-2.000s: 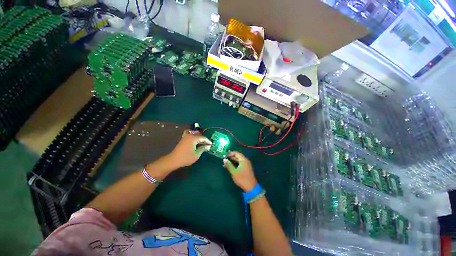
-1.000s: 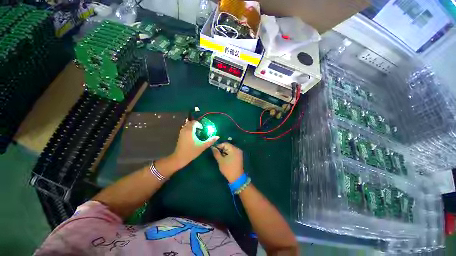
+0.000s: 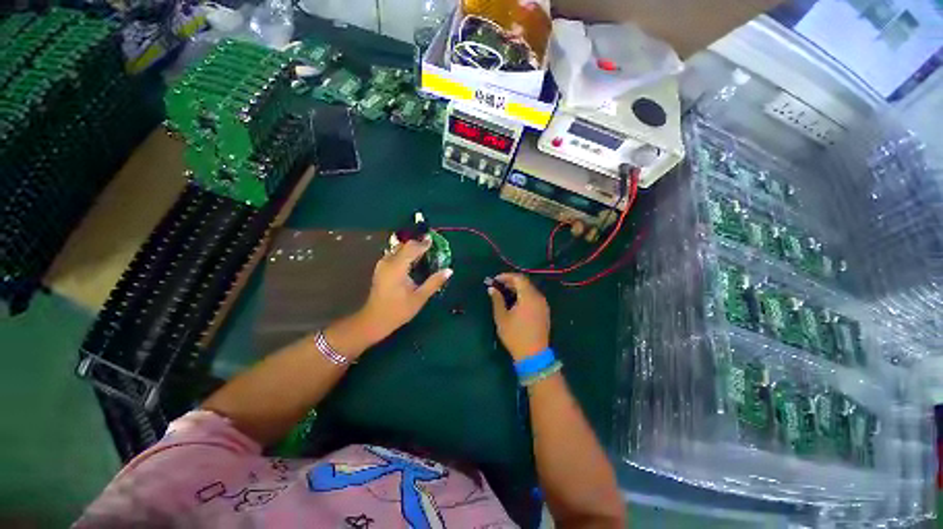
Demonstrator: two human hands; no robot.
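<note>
My left hand (image 3: 398, 284) holds a small green circuit board (image 3: 439, 251) above the green mat, right of a flat brown-grey plate (image 3: 326, 289). The board is unlit and partly hidden by my fingers. A dark plug with a pale tip (image 3: 419, 225) is at the same hand, and a thin red wire (image 3: 486, 238) runs from it to the right. My right hand (image 3: 525, 320), with a blue wristband, holds a small black tool (image 3: 504, 291) to the right of the board, not touching it.
A black rack (image 3: 155, 274) and standing green panels (image 3: 222, 124) are at left. A phone (image 3: 335, 142), a power supply with red digits (image 3: 479, 145) and a white meter (image 3: 610, 129) are at the back. Clear trays of boards (image 3: 786, 341) are stacked at right. Small bits lie on the mat.
The board's bright light has gone out. My right hand with the black tool has moved right, away from the board. My left hand still holds the board.
</note>
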